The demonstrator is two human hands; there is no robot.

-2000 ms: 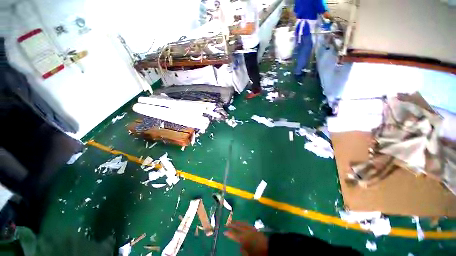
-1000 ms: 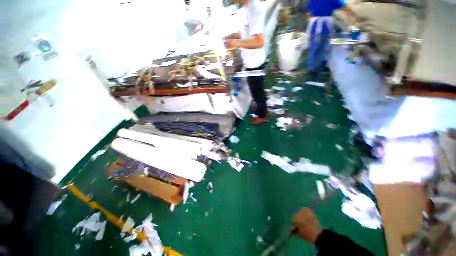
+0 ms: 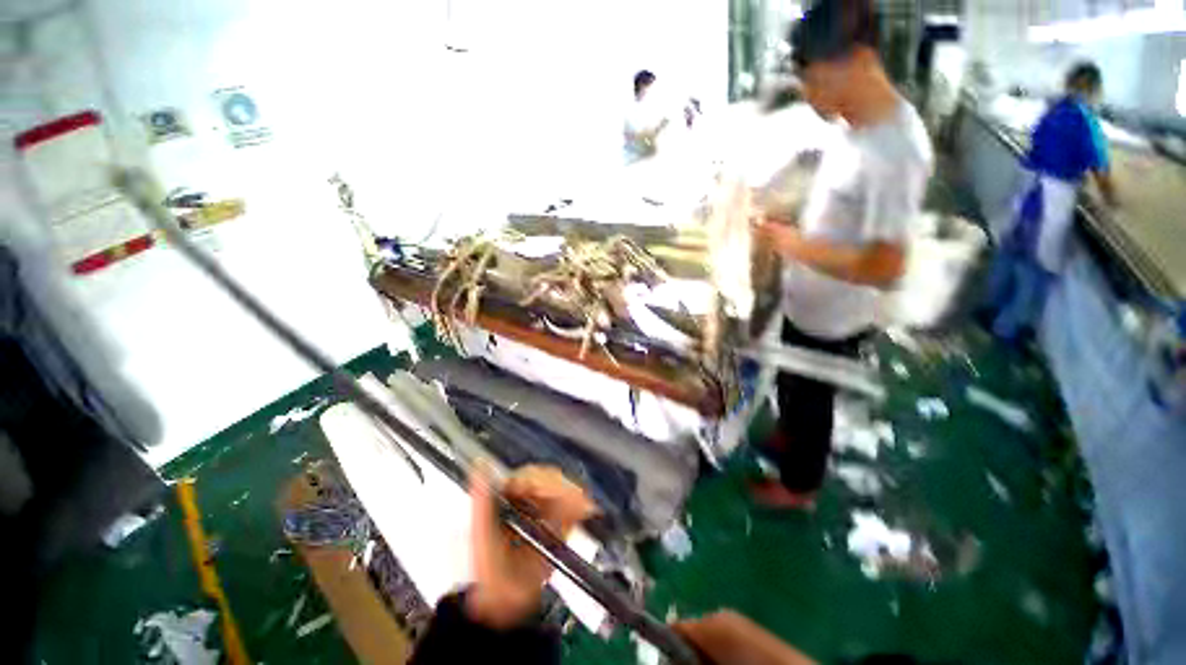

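Observation:
A long thin dark metal bar (image 3: 338, 377) runs diagonally from the upper left to the bottom centre. My left hand (image 3: 527, 526) is around the bar near the lower middle, with a dark sleeve below it. My right hand (image 3: 735, 639) is at the bottom edge by the bar's lower end, partly cut off and blurred. It is on the bar; its fingers are not clear.
A person in a white top (image 3: 852, 221) stands at a table (image 3: 585, 344) heaped with tangled strips. White rolls (image 3: 390, 487) and a brown box-like piece (image 3: 345, 591) lie on the green floor among scraps. A person in blue (image 3: 1060, 156) is at a long table, right. More people are behind.
The bar has risen from low near the floor into a raised diagonal across the view. Both hands now show at it. The view has moved closer to the strip-covered table and the person there.

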